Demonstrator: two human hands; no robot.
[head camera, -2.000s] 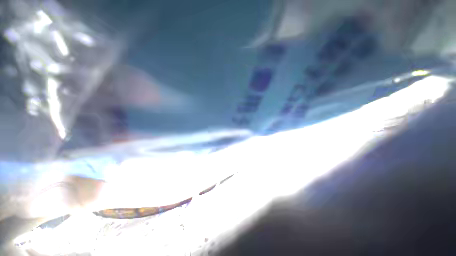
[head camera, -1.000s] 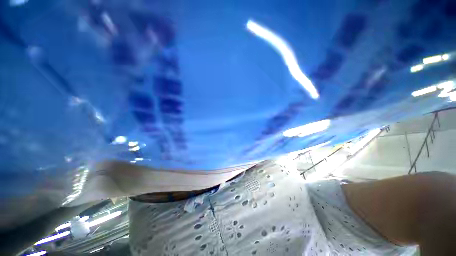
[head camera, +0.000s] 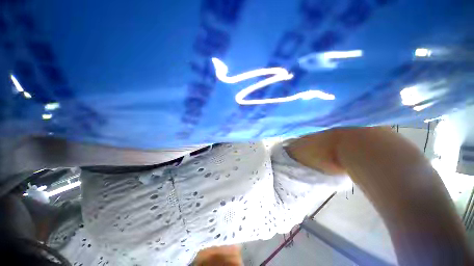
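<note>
A blue plastic sheet with dark blue blurred printing fills the upper part of the view, very close to the camera. Bright light streaks shine on it. Below it a person's white eyelet top shows with small cut-out holes. A bare bent arm comes from the top's short sleeve at the right; its hand is not visible. A skin-coloured patch is cut off at the bottom edge; I cannot tell what it is. Neither of my hands can be made out.
Bright lamps show at the lower left. A pale ceiling or wall surface with thin dark and red lines lies at the lower right. A dark blurred shape fills the lower left corner.
The view has shifted and turned. The white top has moved left and up, and more of the bent arm shows at the right. The blue sheet's printing and light streaks have shifted.
</note>
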